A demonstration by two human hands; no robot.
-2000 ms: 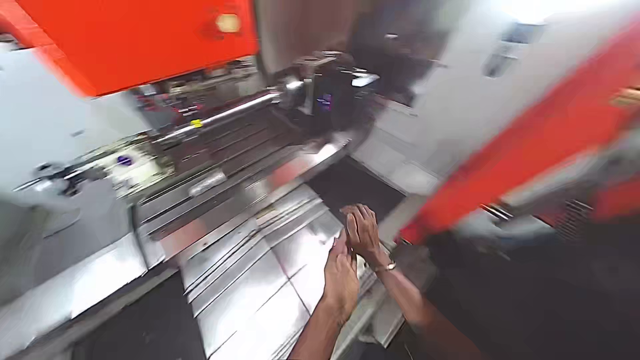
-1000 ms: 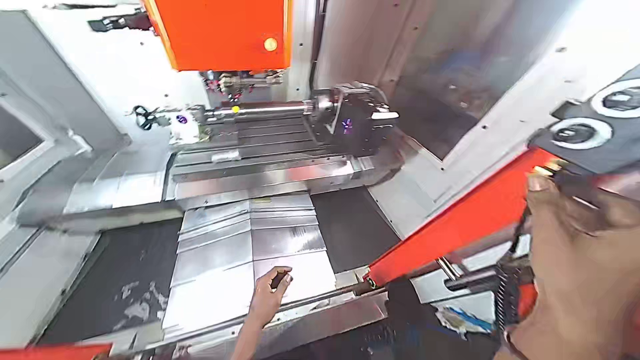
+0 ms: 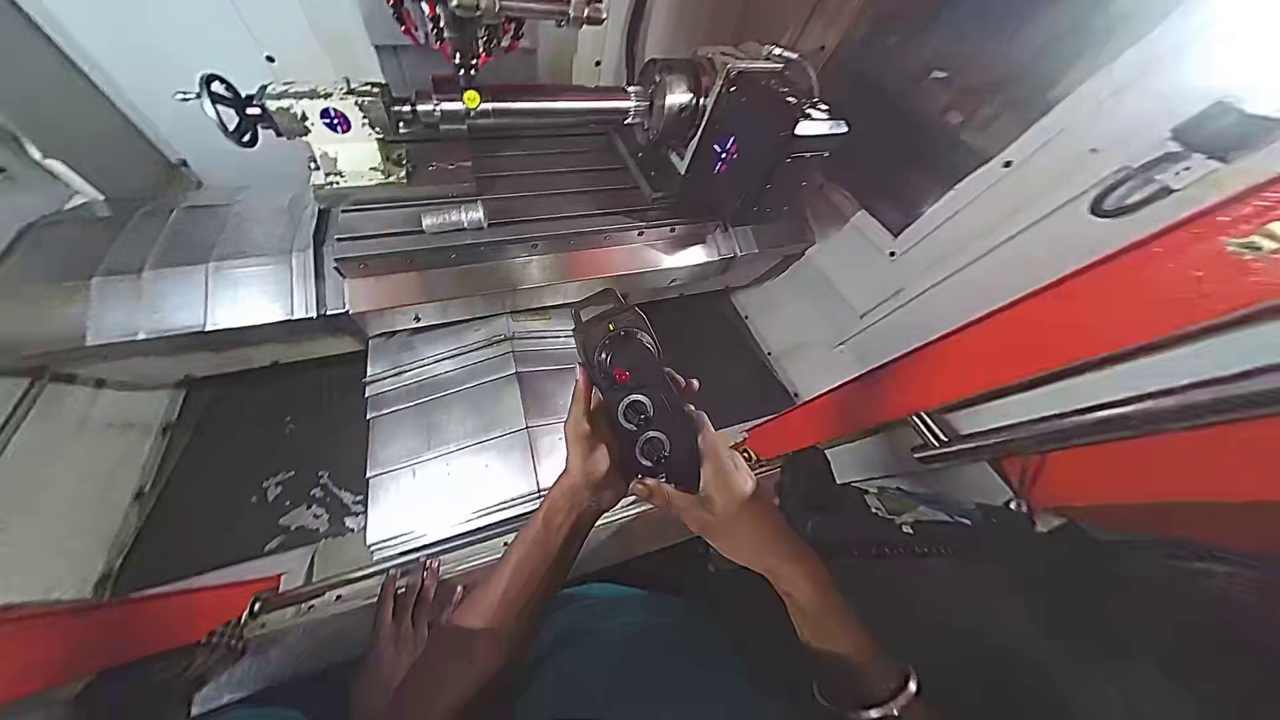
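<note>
A black handheld CNC pendant [image 3: 652,420] with a handwheel, two knobs and a red button is between my hands, over the machine's metal way covers. My left hand [image 3: 592,450] grips its left side, and my right hand [image 3: 722,475] holds its lower right side; a metal bangle is on that wrist. Beyond them, a steel bar [image 3: 560,106] lies horizontally between the chuck of a rotary unit [image 3: 672,100] and a cream tailstock [image 3: 340,130] with a black handwheel. A short metal cylinder [image 3: 454,217] rests on the slotted table.
Another person's hand [image 3: 405,610] rests at the lower left edge of the enclosure. Steel way covers [image 3: 450,440] span the front. A red door frame [image 3: 900,370] with a metal rail runs along the right. Tool-head parts [image 3: 465,30] hang above the bar.
One second ago my right hand was at the far right by the knobs and my left was over the way covers. Now both hold the pendant in the middle.
</note>
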